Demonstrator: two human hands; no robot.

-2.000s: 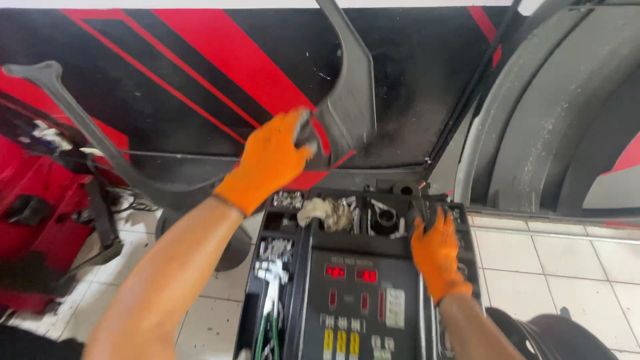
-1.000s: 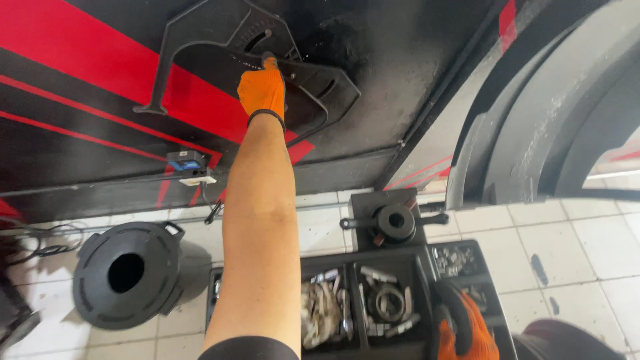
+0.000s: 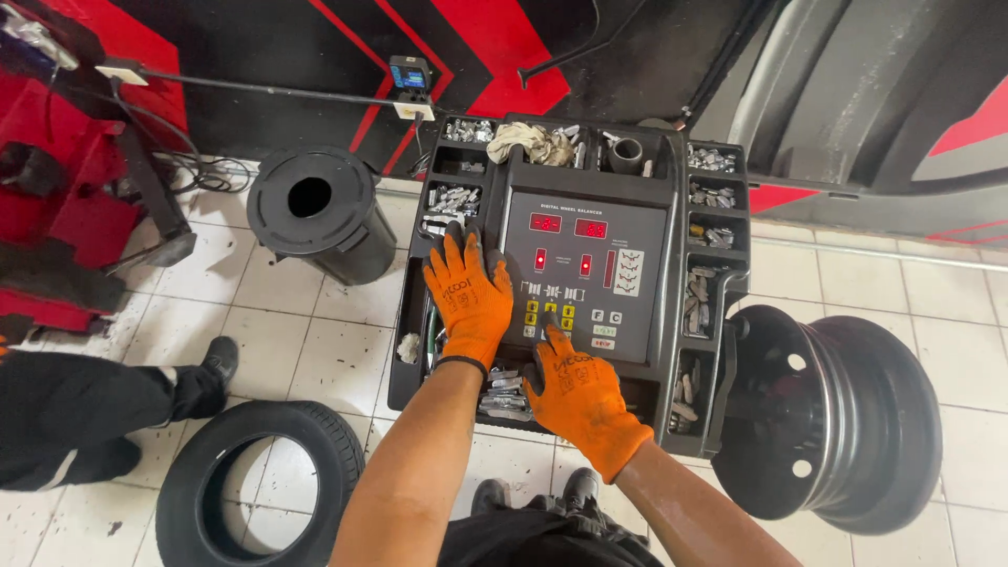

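Observation:
A digital wheel balancer's control panel (image 3: pixel 587 276) shows lit red displays above rows of yellow buttons. My right hand (image 3: pixel 583 386), in an orange glove with dark fingertips, has its index finger on the lower buttons and holds nothing. My left hand (image 3: pixel 470 295), gloved alike, lies flat with fingers apart over the left edge of the panel and the tray beside it. Metal wheel weights (image 3: pixel 453 200) fill compartments around the panel. A crumpled rag (image 3: pixel 531 145) lies at the top. At the right side, a black steel wheel rim (image 3: pixel 835 417) stands beside the machine.
A black bin (image 3: pixel 323 213) with a round hole in its lid stands left of the balancer. A tire (image 3: pixel 260 480) lies on the tiled floor. Another person's leg (image 3: pixel 102 402) is at the left, near a red machine (image 3: pixel 63 205). Cables run along the wall.
My left hand has come down from the dark curved arm by the wall to the panel's left edge. My right hand has moved onto the panel's buttons. The view has shifted considerably.

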